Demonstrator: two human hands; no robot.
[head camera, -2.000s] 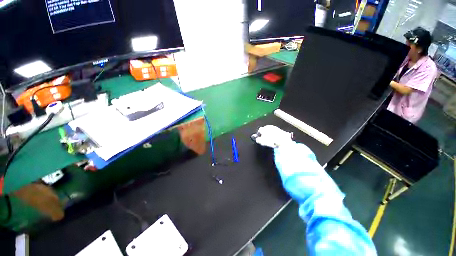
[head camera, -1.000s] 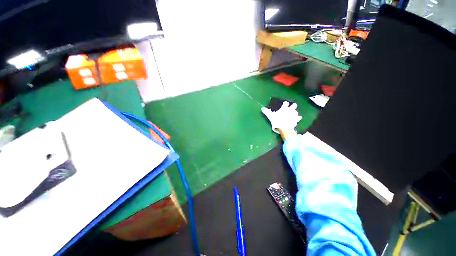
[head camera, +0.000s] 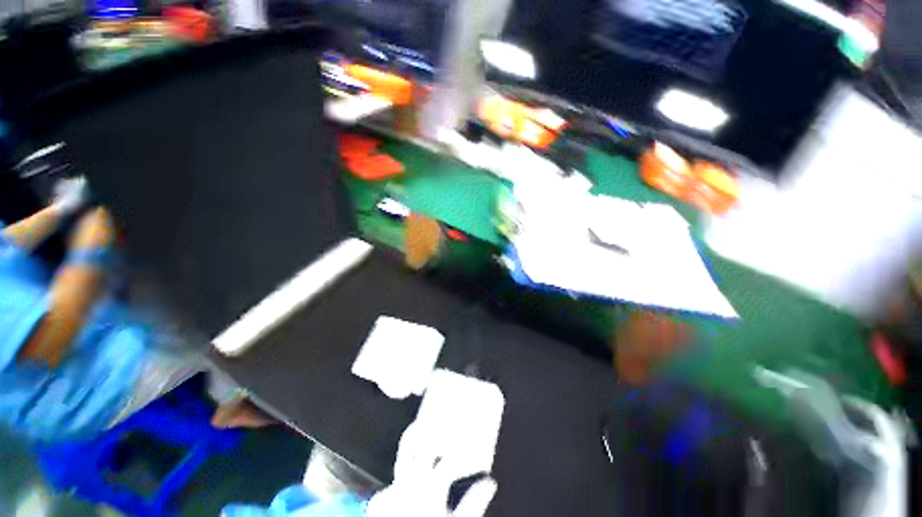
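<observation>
The picture is blurred by motion. Two flat white square units lie on the black work surface: one near the middle, the other closer to me. My left hand, in a white glove with a blue sleeve, is at the bottom edge, against the nearer unit. Glove and unit blend, so its grip is unclear. A smeared pale shape at the far right looks like my right hand; its fingers and anything in it cannot be made out.
A blue clipboard with white paper lies on the green shelf, a small dark-sided object on it. Orange blocks stand below the monitors. A black partition with a white edge strip is left. Another person's arms show beyond.
The view has swung left, bringing the left partition and the other person into sight. My left hand has come in beside the units. The right hand is no longer clearly seen over the green surface.
</observation>
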